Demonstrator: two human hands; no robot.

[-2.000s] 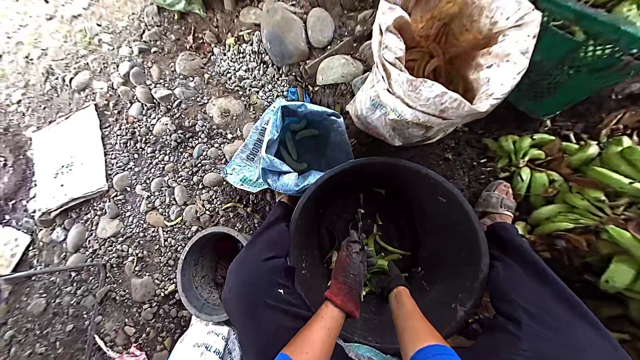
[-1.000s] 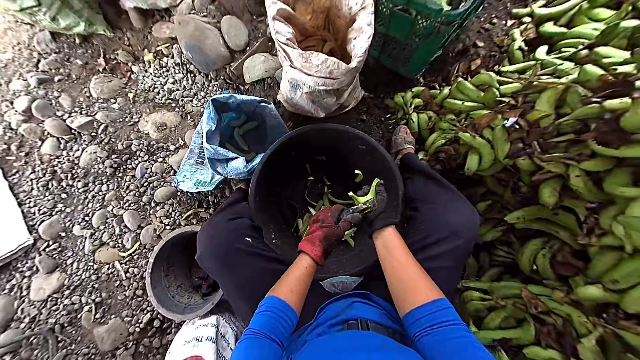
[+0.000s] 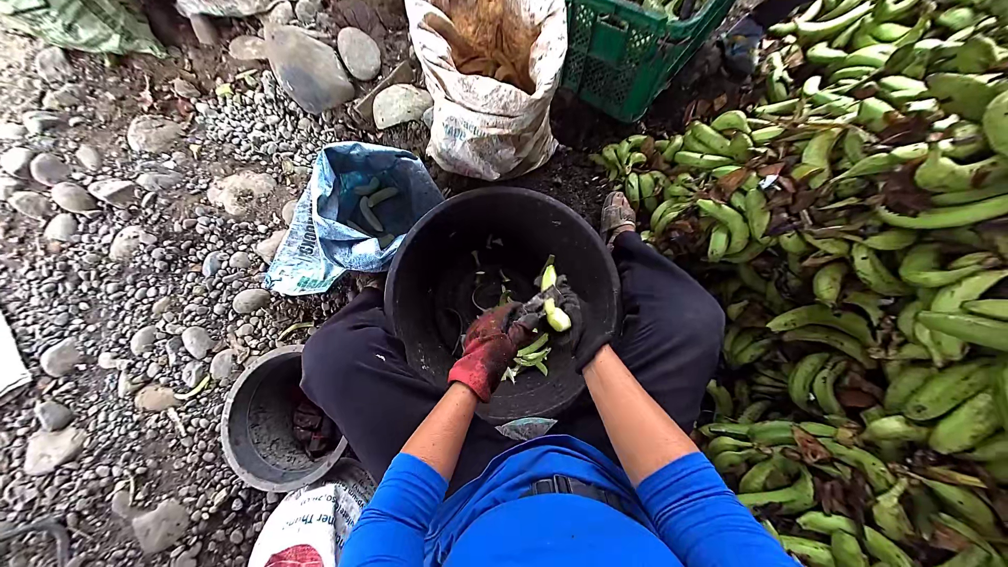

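Both my hands wear work gloves over a large black plastic tub (image 3: 417,339) between my legs. My right hand (image 3: 579,319), in a dark glove, holds a partly peeled green banana (image 3: 553,299) near the tub's right side. My left hand (image 3: 494,342), in a red and dark glove, reaches toward the banana; its fingers are closed on a small tool, perhaps a peeler or knife, mostly hidden by the glove. Green peel strips (image 3: 533,356) lie below the hands in the tub.
A blue woven sack (image 3: 315,228) holding several peeled bananas (image 3: 370,213) stands ahead left. Beyond the tub are a white sack of brown fibre (image 3: 484,134) and a green crate (image 3: 610,59). Green bananas (image 3: 850,331) cover the right side. A grey bucket (image 3: 236,425) is at left, among stones.
The view has shifted over these frames, showing more of the bananas at right. More pale flesh shows on the banana in my right hand than one second ago.
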